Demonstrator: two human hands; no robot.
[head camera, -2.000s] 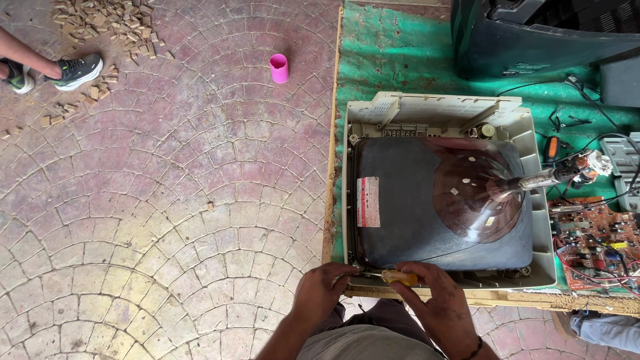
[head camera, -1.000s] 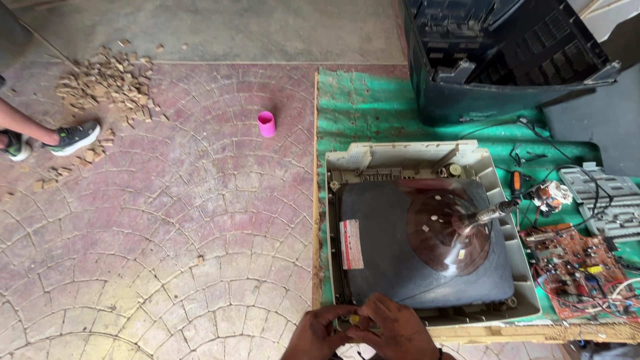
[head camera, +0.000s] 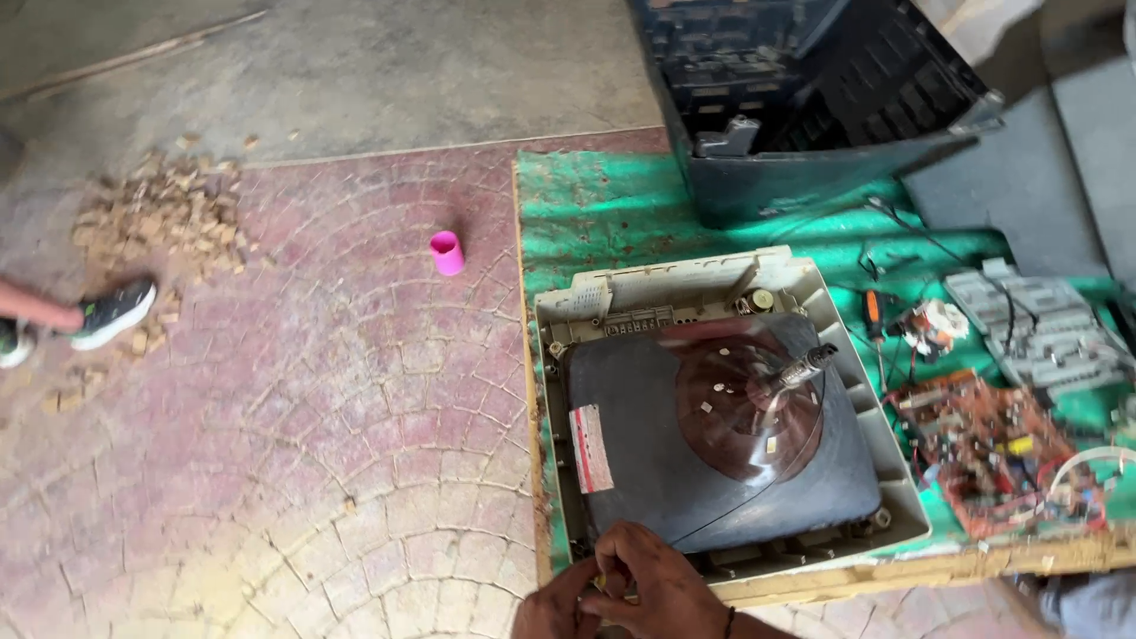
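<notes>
A cathode-ray picture tube (head camera: 639, 506) lies face down in a pale plastic television frame (head camera: 839, 324), its glass neck pointing up and right. At the frame's near left corner, my right hand (head camera: 661, 581) has its fingers bent around a small yellow thing (head camera: 601, 581), mostly hidden. My left hand (head camera: 559, 608) meets it from the left; its fingertips are covered, so its own hold cannot be told. A thin dark wire (head camera: 745, 501) runs across the tube from beside my right hand towards the neck.
A black plastic television housing (head camera: 799, 186) stands behind on the green sheet (head camera: 595, 195). On the right are an orange-handled screwdriver (head camera: 873, 311), a circuit board (head camera: 985, 453) and a grey plastic panel (head camera: 1021, 328). A pink cup (head camera: 446, 253) and a person's shoe (head camera: 114, 311) are on the paving.
My hands, apart around a yellow-handled tool two seconds ago, have come together at the frame's near left corner. The neck's loose white-and-orange end piece seen earlier now lies beside the frame. The view has shifted.
</notes>
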